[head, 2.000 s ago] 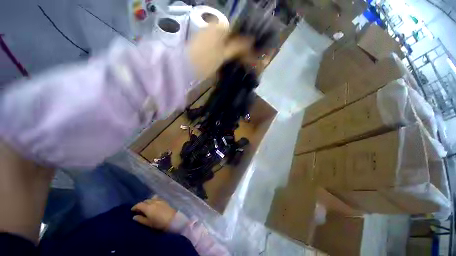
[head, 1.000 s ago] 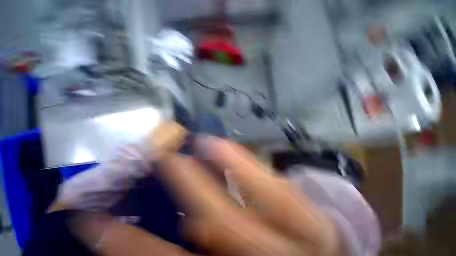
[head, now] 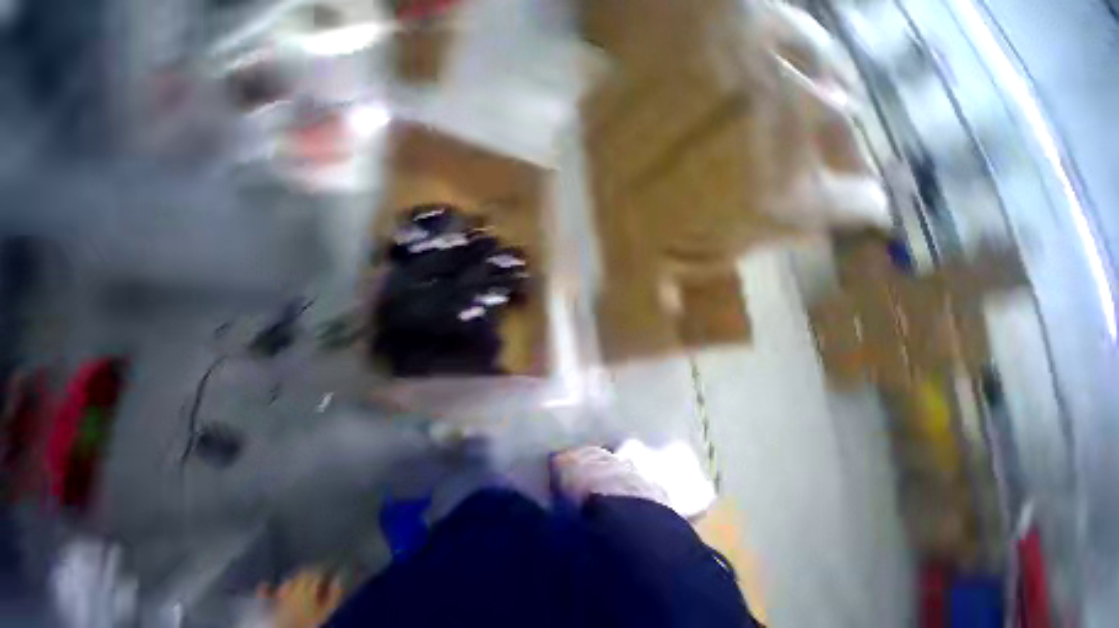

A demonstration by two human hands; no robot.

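The view is strongly blurred. An open brown carton stands ahead, left of centre. A pile of black cables with pale or silver tips lies in it. My right hand is near the dark-clothed lap, below and right of the carton, with its pale sleeve behind it; its fingers are not clear. My left hand is a small blurred patch at the bottom edge, left of the lap. Whether either hand holds anything cannot be told.
More brown cartons with clear film stand beyond and to the right. A red object and loose dark leads are on the left. A blue object is beside the lap. Grey floor shows at right.
The view has swung from the metal table and blue bin back to the carton. My two hands, close together one second ago, are now apart on either side of the lap.
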